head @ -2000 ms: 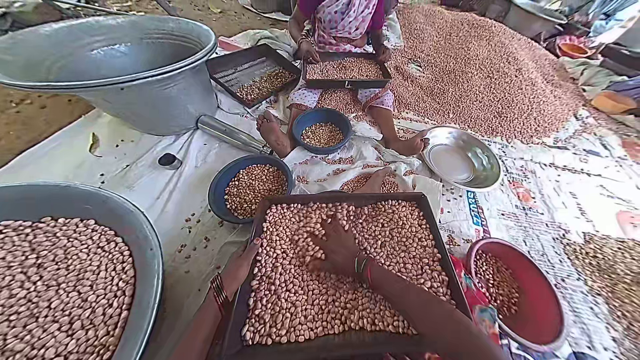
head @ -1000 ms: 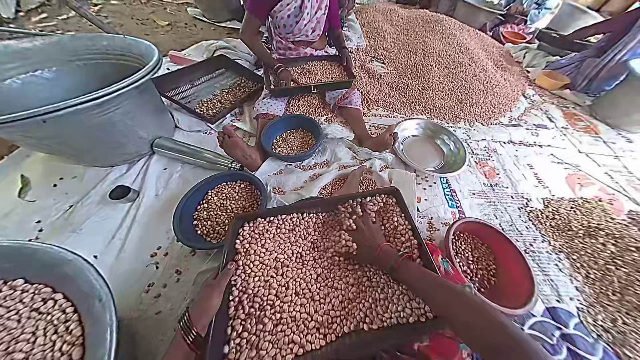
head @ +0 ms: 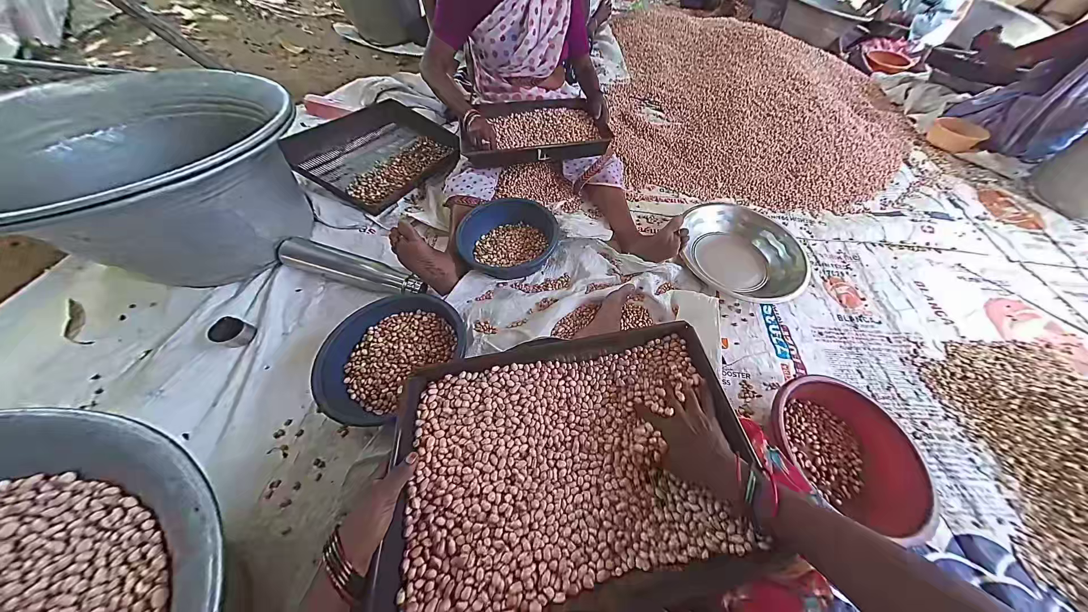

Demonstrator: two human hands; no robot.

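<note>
A dark rectangular tray (head: 697, 348) lies across my lap, filled with pinkish-brown nuts or seeds (head: 527, 476). My left hand (head: 382, 501) grips the tray's left side, bangles at the wrist. My right hand (head: 693, 433) rests on the nuts near the tray's right side with its fingers spread; whether it pinches any nut cannot be told. Beyond the tray's upper left corner stands a blue bowl (head: 327, 374) part filled with nuts. To the right is a red plastic basin (head: 901, 476) with some nuts inside.
A co-worker (head: 518, 42) sits opposite with a similar tray (head: 531, 155). Around us are a second blue bowl (head: 510, 270), a steel basin (head: 786, 263), a large metal tub (head: 212, 212), a nut-filled tub (head: 200, 510), a steel cylinder (head: 340, 263), a sieve tray (head: 314, 153) and a big heap (head: 748, 110).
My right hand has moved from the tray's upper middle to its right side, across the nuts. My left hand stays at the left side. The view has shifted somewhat.
</note>
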